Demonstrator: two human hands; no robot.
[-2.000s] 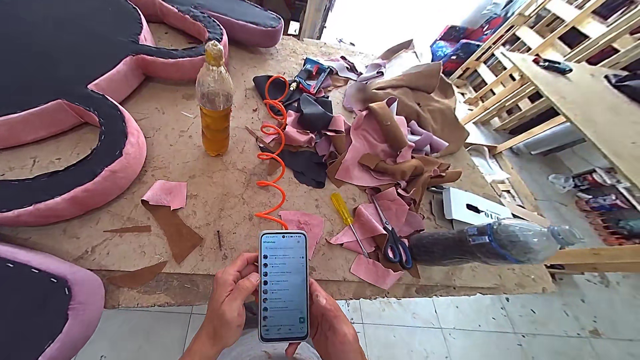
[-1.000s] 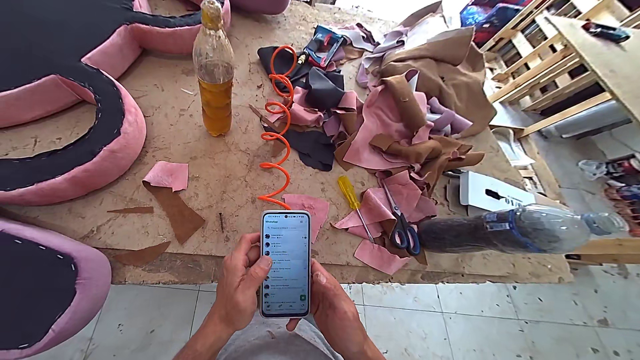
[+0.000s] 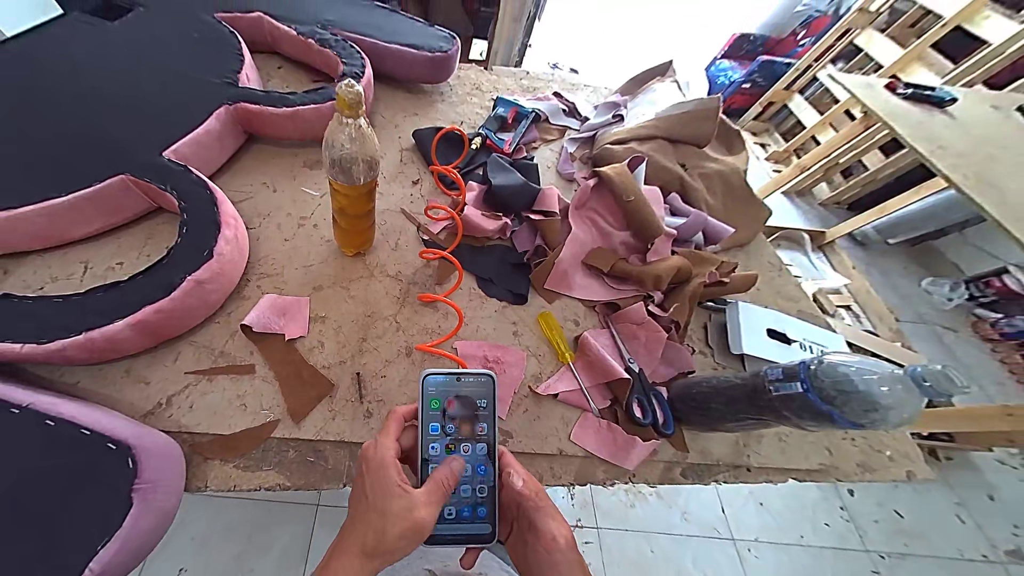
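A smartphone (image 3: 458, 456) is upright at the lower middle of the view, held between both hands over the table's front edge. My left hand (image 3: 400, 480) grips its left side, the thumb lying on the lit screen of app icons. My right hand (image 3: 532, 512) closes around its lower right side. Just beyond the phone, an orange coiled air hose (image 3: 442, 300) runs up to a red and black tool (image 3: 510, 126). To the right lie a yellow-handled screwdriver (image 3: 557, 340) and scissors with dark blue handles (image 3: 648, 400) on pink fabric scraps (image 3: 612, 440).
Black panels with pink padded edges (image 3: 228, 264) cover the left. A plastic bottle of amber liquid (image 3: 352, 200) stands mid-table. Pink and brown scraps (image 3: 680, 168) are heaped at the back right; a large plastic bottle (image 3: 800, 392) lies on its side beside a white box (image 3: 780, 332).
The phone screen has gone from a list to a page of app icons. My left thumb has moved from the screen's left edge onto its middle.
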